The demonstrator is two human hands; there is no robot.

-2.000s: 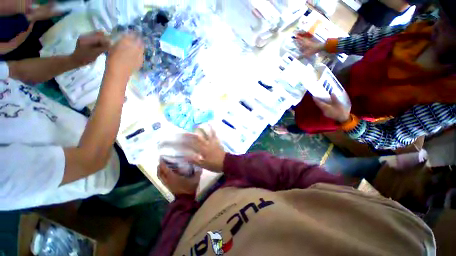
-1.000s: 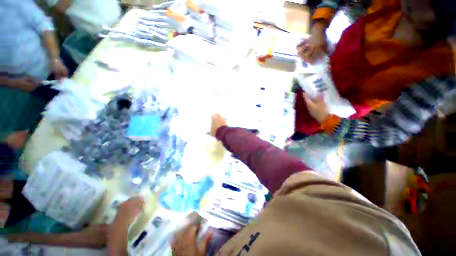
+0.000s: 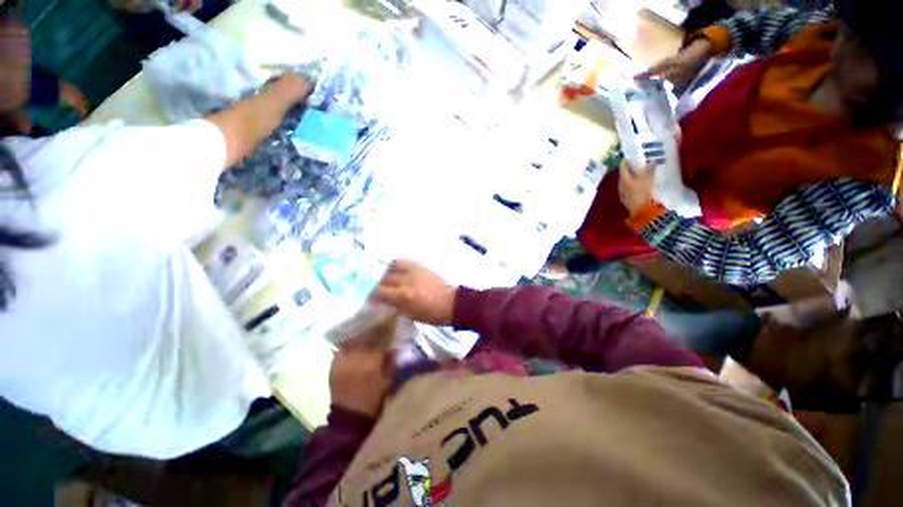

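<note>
My left hand (image 3: 361, 374) is low in the picture, closed around a pale, blurred item (image 3: 364, 322) that I cannot identify. My right hand (image 3: 418, 292) is just above and right of it, fingers curled at the item's upper edge; whether it grips anything is unclear. White trays with dark bars (image 3: 473, 244) lie in overlapping rows to the right. More white trays (image 3: 259, 312) lie left of my hands. Light-blue sachets (image 3: 339, 273) lie just beyond my hands.
A heap of shiny bagged parts (image 3: 272, 170) with a blue box (image 3: 326, 136) is mid-table. A person in white (image 3: 119, 297) leans in at left, reaching over the heap. A person in orange and red (image 3: 752, 149) at right holds a white tray (image 3: 649, 139).
My right hand has come back from over the trays to beside my left hand. The person in white now reaches farther over the heap. The view has shifted.
</note>
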